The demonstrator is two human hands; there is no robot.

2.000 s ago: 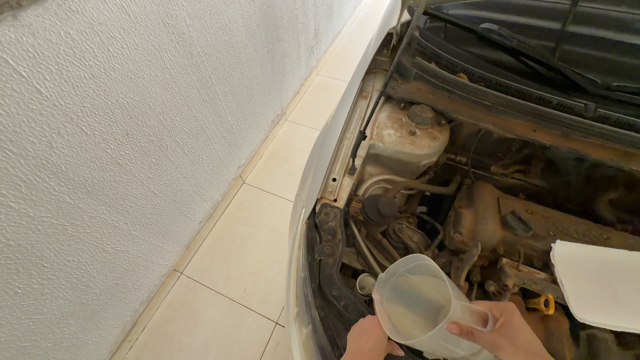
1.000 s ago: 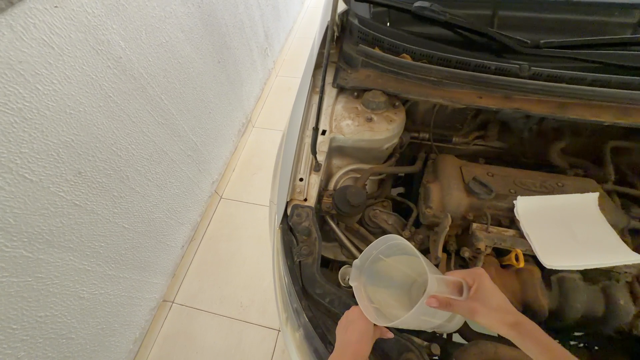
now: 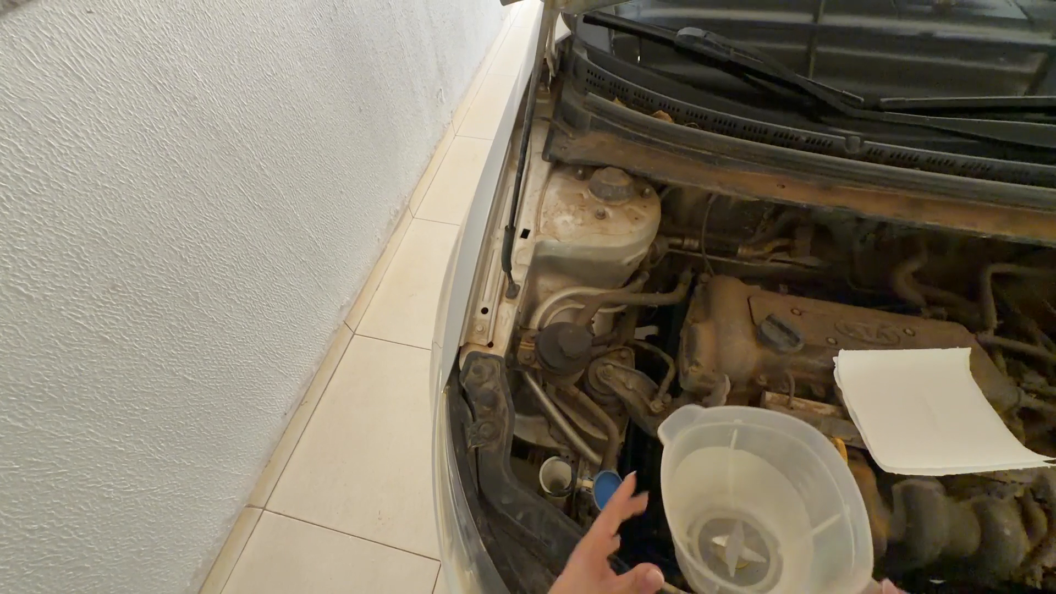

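Observation:
A translucent plastic jug [image 3: 763, 503] with a cross-shaped piece at its bottom is held upright over the front of the engine bay. Of my right hand [image 3: 889, 586] only a fingertip shows at the jug's right side; the rest is out of frame. My left hand [image 3: 606, 549] is off the jug, fingers apart, just below a blue cap [image 3: 606, 488]. Beside that cap is the open filler neck [image 3: 557, 476] of a reservoir. Whether the fingertips touch the cap cannot be told.
A white sheet [image 3: 932, 404] lies on the engine, over part of the dusty valve cover [image 3: 825, 322]. The black oil filler cap [image 3: 780, 332] is in place. A black strut [image 3: 516, 206] runs along the fender edge. A textured white wall [image 3: 206, 206] and floor tiles [image 3: 355, 445] are at left.
My left hand has come away from the jug and spread its fingers near the blue cap. The jug, tilted toward the filler neck before, is now more upright and farther right of it.

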